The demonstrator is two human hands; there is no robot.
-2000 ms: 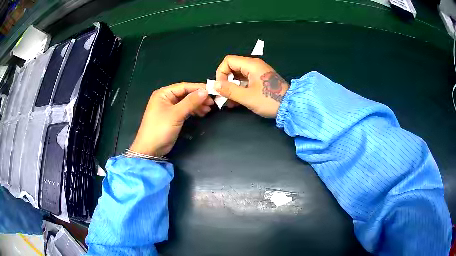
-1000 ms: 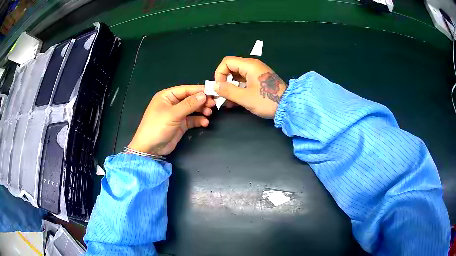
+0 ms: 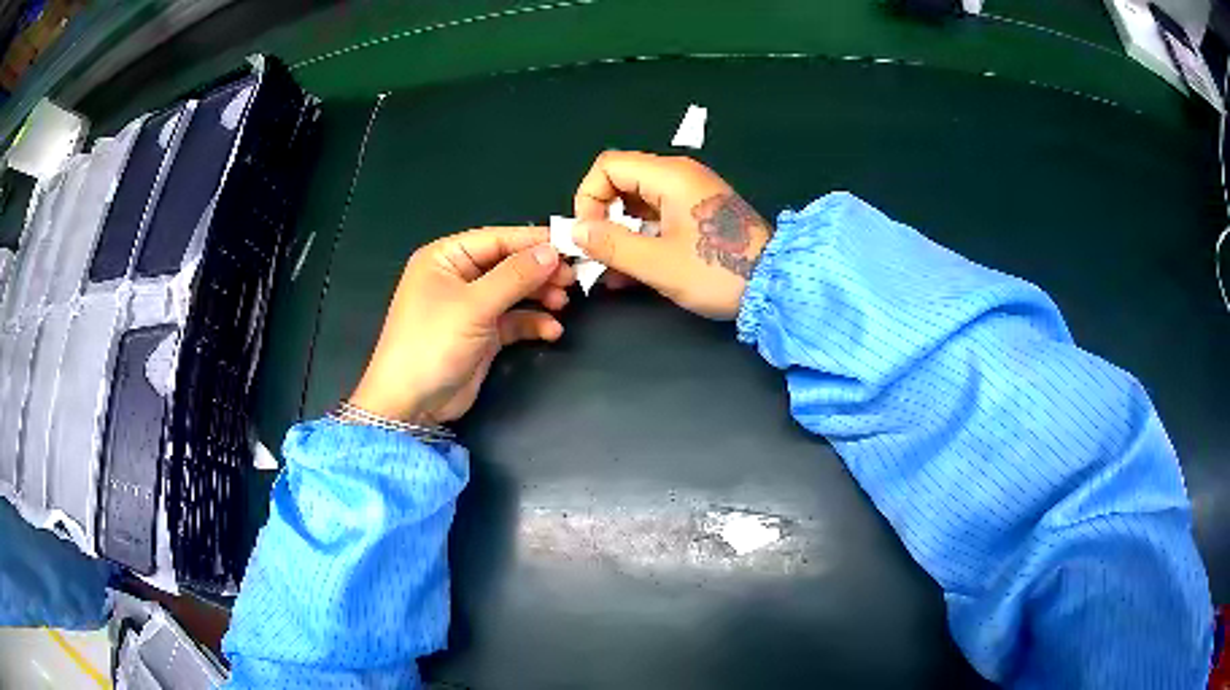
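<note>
Several small white pieces (image 3: 564, 237) are bunched between my two hands, above the dark green mat. My left hand (image 3: 465, 317) pinches the left edge of a white piece between thumb and forefinger; its other fingers are curled. My right hand (image 3: 668, 232) holds the white pieces between thumb and curled fingers, and some of them are hidden by those fingers. Another small white piece (image 3: 689, 127) lies alone on the mat beyond my right hand.
Stacked black and grey phone trays (image 3: 142, 310) stand at the left. A white box (image 3: 49, 139) is behind them. A white box-like item (image 3: 1171, 47) is at the upper right on the green belt (image 3: 809, 27). A pale worn patch (image 3: 749, 531) marks the near surface. Blue cloth shows at the lower left.
The items on the far green belt have shifted right to left. Both hands stay nearly in place around the white pieces; my left fingers have opened slightly since two seconds ago.
</note>
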